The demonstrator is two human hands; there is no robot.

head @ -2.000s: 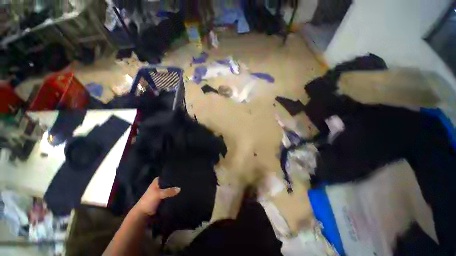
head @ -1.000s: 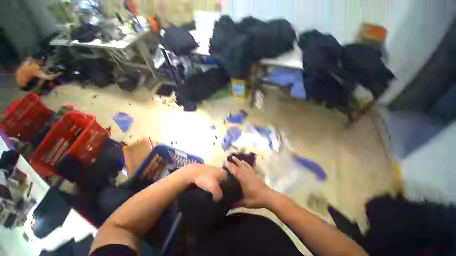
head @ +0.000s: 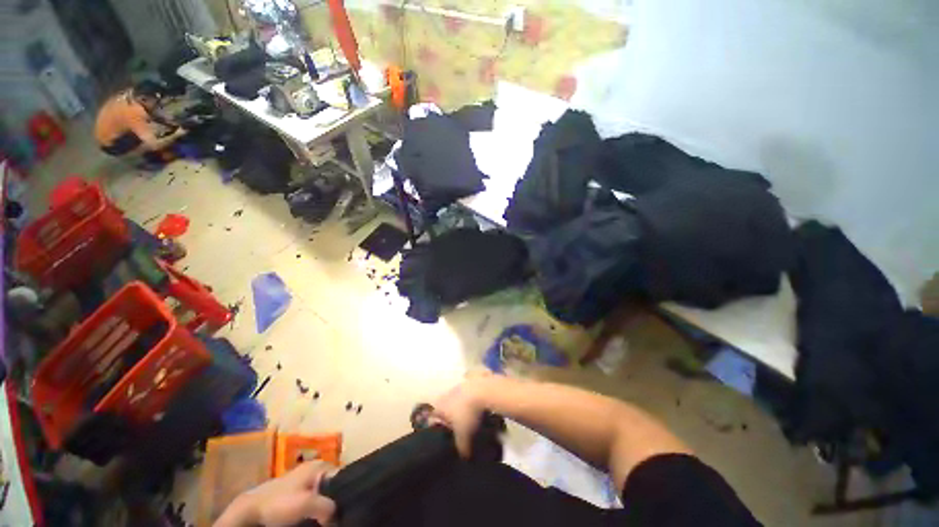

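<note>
A bundle of black cut fabric (head: 396,468) is held low in front of my body at the bottom centre. My left hand (head: 288,497) grips its left end, with the thumb on top. My right hand (head: 465,414) grips its upper right end, slightly blurred. The fabric merges with my black clothing, so its lower edge cannot be told.
Black fabric piles (head: 685,232) lie on a white table (head: 767,324) along the wall. Red crates (head: 118,360) stand at left. A sewing table (head: 309,126) is at the back, with a crouching person (head: 129,126) beyond. Blue scraps (head: 270,299) lie on the floor.
The view has swung right and up toward the wall tables. My right hand has joined my left on the black fabric, and the hands are now farther apart than one second ago.
</note>
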